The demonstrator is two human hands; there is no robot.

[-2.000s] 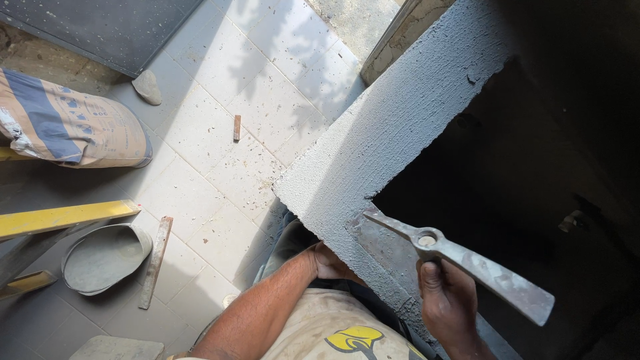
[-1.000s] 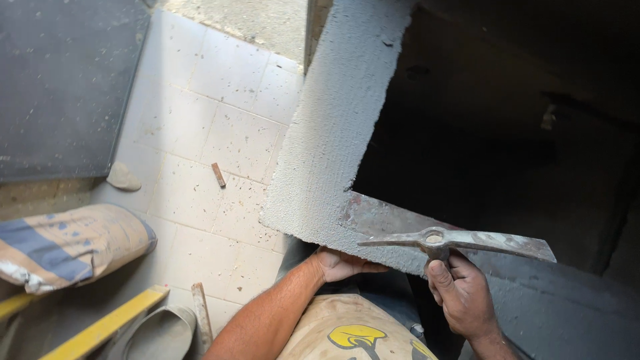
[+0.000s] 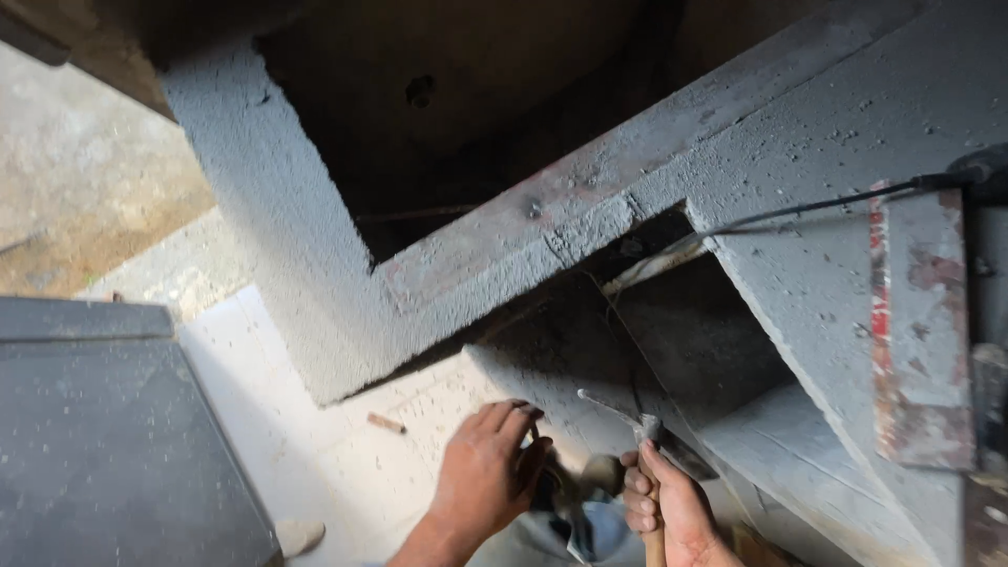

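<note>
My right hand (image 3: 669, 500) is closed around the wooden handle of a mason's pick hammer (image 3: 647, 429), whose metal head points up, clear of the slab. To its left, my left hand (image 3: 492, 461) is raised over the floor with curled fingers. Something dark lies at or behind its fingertips, too blurred to name or to tell whether it is held. Beyond both hands runs a grey cement-coated slab (image 3: 268, 213) around a dark rectangular opening (image 3: 472, 102). A smooth strip (image 3: 543, 197) borders that opening.
A grey panel (image 3: 110, 449) stands at the left beside a rounded stone (image 3: 299, 537). A small reddish piece (image 3: 386, 423) lies on the tiled floor. On the right, a cable (image 3: 819, 206) crosses the slab near a paint-stained board (image 3: 921, 331). A second opening (image 3: 693, 331) is below it.
The view has swung strongly to the right. My left hand has left the slab's underside edge, and the pick hammer, still in my right hand, has moved off the slab's corner.
</note>
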